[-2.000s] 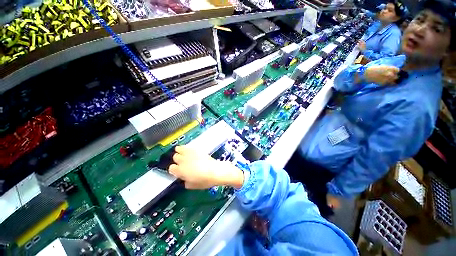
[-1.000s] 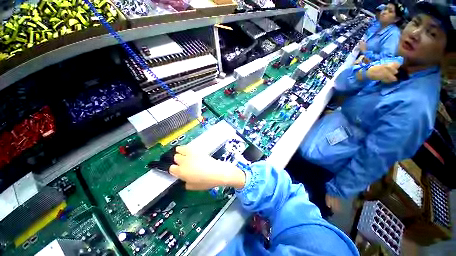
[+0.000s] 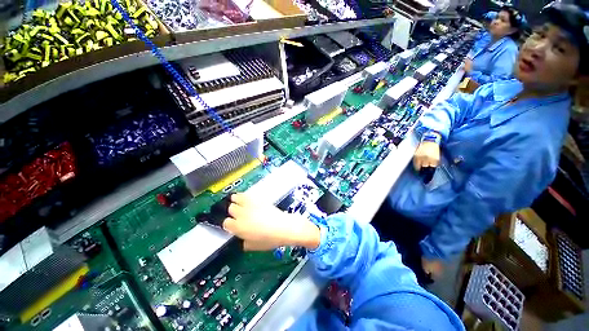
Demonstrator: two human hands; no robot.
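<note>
My right hand (image 3: pixel 258 222) reaches in from the lower right in a blue sleeve. Black coverings are on its fingertips. It is curled over the middle of a long silver heatsink (image 3: pixel 194 253) on a green circuit board (image 3: pixel 139 216). Its fingers touch or hover just over the bar; whether they grip it or hold something small is hidden. A finned heatsink (image 3: pixel 219 161) with a yellow strip at its foot stands behind on the same board. My left hand is not in view.
More boards with heatsinks (image 3: pixel 352 127) run to the upper right. Bins of red parts (image 3: pixel 39 178) and blue-purple parts (image 3: pixel 135 136) and stacked trays (image 3: pixel 236 90) sit behind, under a shelf of yellow-black parts (image 3: pixel 71 35). A person in a blue smock (image 3: pixel 504 155) is close at right, another farther back.
The near person's raised hand has dropped from chest height to near the bench edge. My right hand stays at the same place on the heatsink. The view has shifted slightly.
</note>
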